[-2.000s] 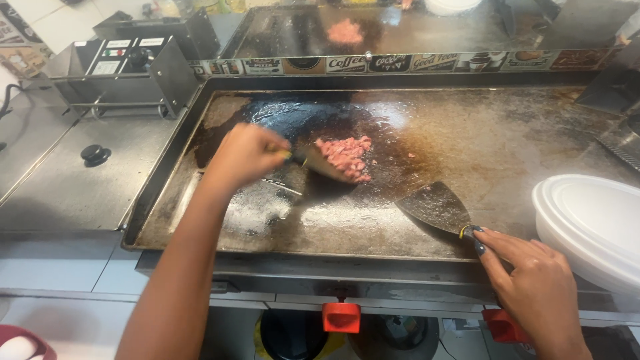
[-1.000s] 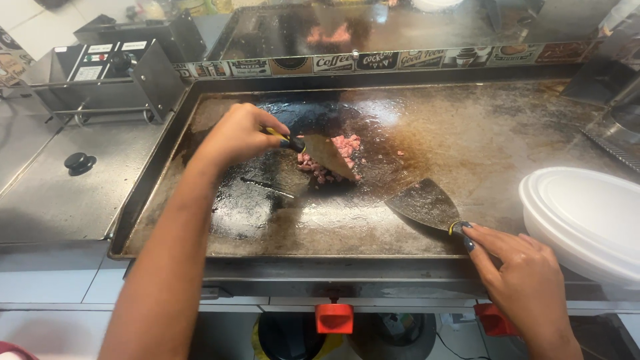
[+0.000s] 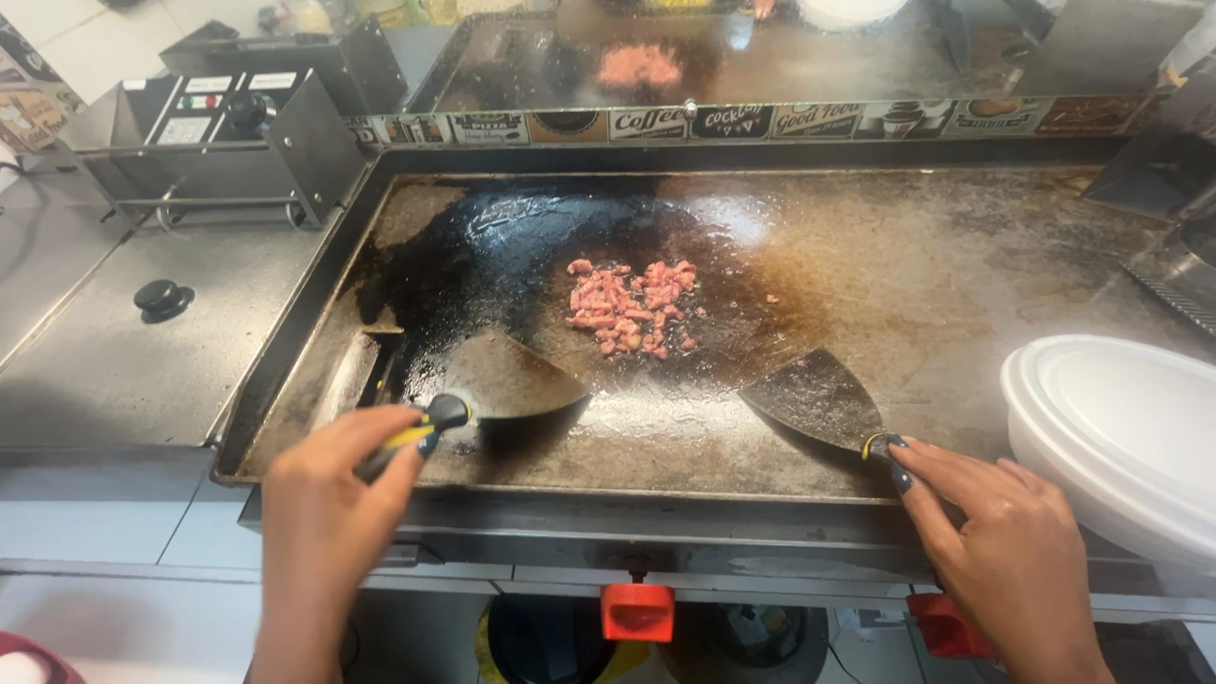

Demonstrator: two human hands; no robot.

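Diced pink meat (image 3: 627,309) lies in a loose patch on the dark, oily part of a flat-top griddle (image 3: 950,275). My left hand (image 3: 351,484) grips the black and yellow handle of a wide metal scraper (image 3: 513,375), whose blade is in front of the meat and to its left. A second wide scraper (image 3: 817,394) has its handle in my right hand (image 3: 997,532); its dark blade rests on the griddle near the front edge, right of the meat. Neither blade touches the meat. My fingers hide part of both handles.
White lidded plastic tubs (image 3: 1121,437) stand at the griddle's right front. Left of it are a steel control box (image 3: 228,142) and a steel lid with a black knob (image 3: 163,298). Red knobs (image 3: 637,611) project below the front edge. A drain slot (image 3: 366,375) opens at the griddle's left.
My left hand and its scraper have moved back toward me, away from the meat. The meat now lies more spread out. My right hand still holds its scraper near the front edge.
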